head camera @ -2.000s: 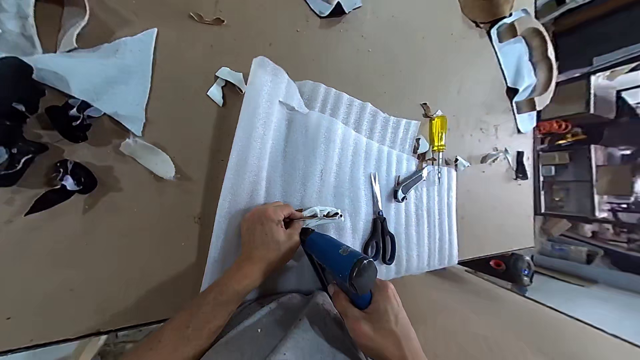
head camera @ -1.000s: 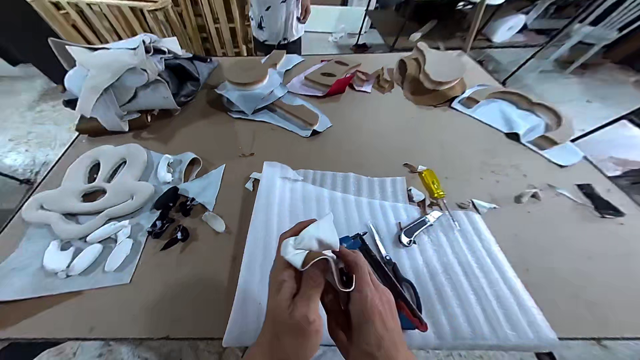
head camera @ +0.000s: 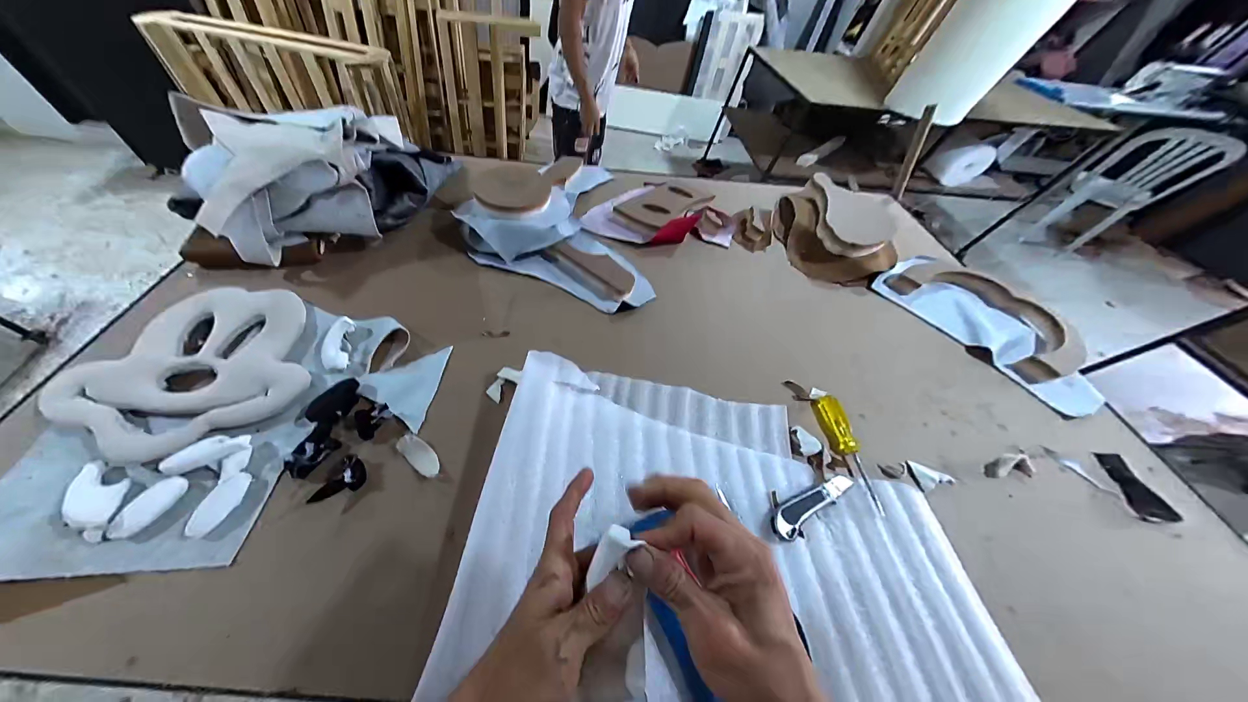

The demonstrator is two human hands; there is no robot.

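Between the fingertips of my left hand [head camera: 561, 614] and my right hand [head camera: 717, 585] is a small white piece of fabric or leather [head camera: 612, 554], pinched from both sides. Beneath them, partly covered by my right hand, a blue heat gun [head camera: 673, 639] lies on a ribbed white foam sheet [head camera: 517, 546]. To the right of my hands a utility knife [head camera: 811, 505] rests on the foam. A yellow-handled screwdriver [head camera: 835, 425] lies just beyond the knife, its shaft over the foam. The scissors are mostly hidden behind my right hand.
At left, a padded cartoon-face shape [head camera: 185, 366] sits beside white padded pieces [head camera: 146, 507] and black pieces [head camera: 331, 400]. A fabric pile [head camera: 292, 175] occupies the far left corner. Wrapped board cutouts [head camera: 512, 190] line the far edge, where a person [head camera: 590, 68] stands. A curved cutout [head camera: 1053, 336] lies far right.
My right hand has let go of the blue tool it held two seconds ago. Both hands now pinch the small white piece, which is folded smaller than one second ago. The view has swung upward.
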